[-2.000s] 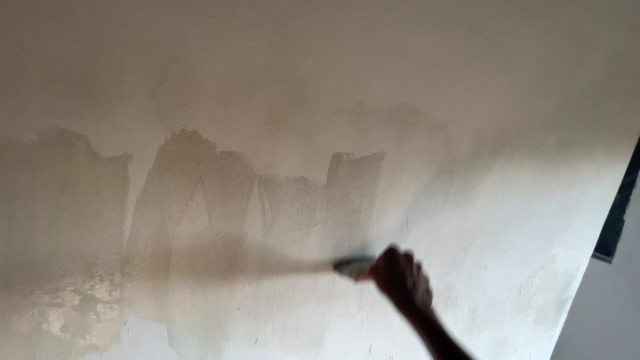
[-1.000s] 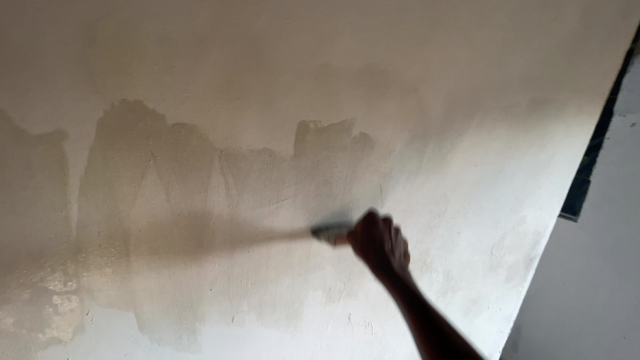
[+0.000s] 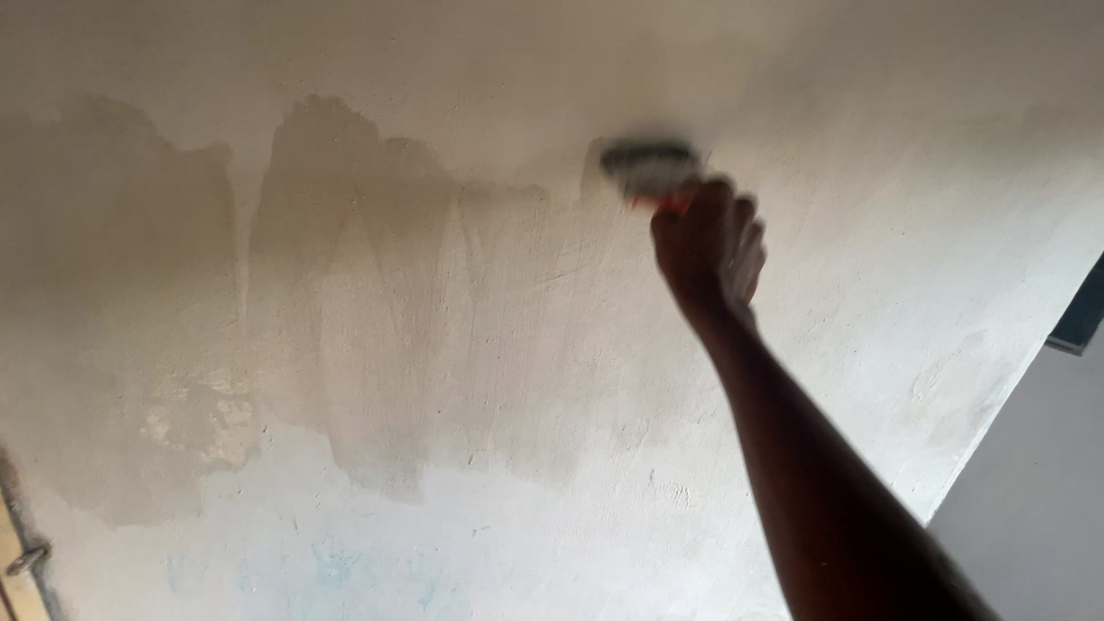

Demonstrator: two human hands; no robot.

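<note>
A plastered wall (image 3: 517, 336) fills most of the head view, pale below and at the right, with darker, damp-looking patches (image 3: 319, 216) across its left and middle. From the lower right my right arm reaches up, and my right hand (image 3: 707, 241) is closed around the reddish handle of a wide brush (image 3: 651, 166). The brush is blurred; its dark edge lies over the wall at the top of a dark patch. Whether it touches the wall cannot be told. My left hand is out of view.
At the right the wall ends at a slanting edge, beyond which is a grey surface (image 3: 1026, 483) with a dark framed opening (image 3: 1078, 319). A yellowish frame with a metal latch (image 3: 28, 561) stands at the lower left. Faint blue marks (image 3: 336, 565) show low on the wall.
My right hand has moved up the wall with the brush, which was lower on the wall in both earlier frames. The latch has come into view.
</note>
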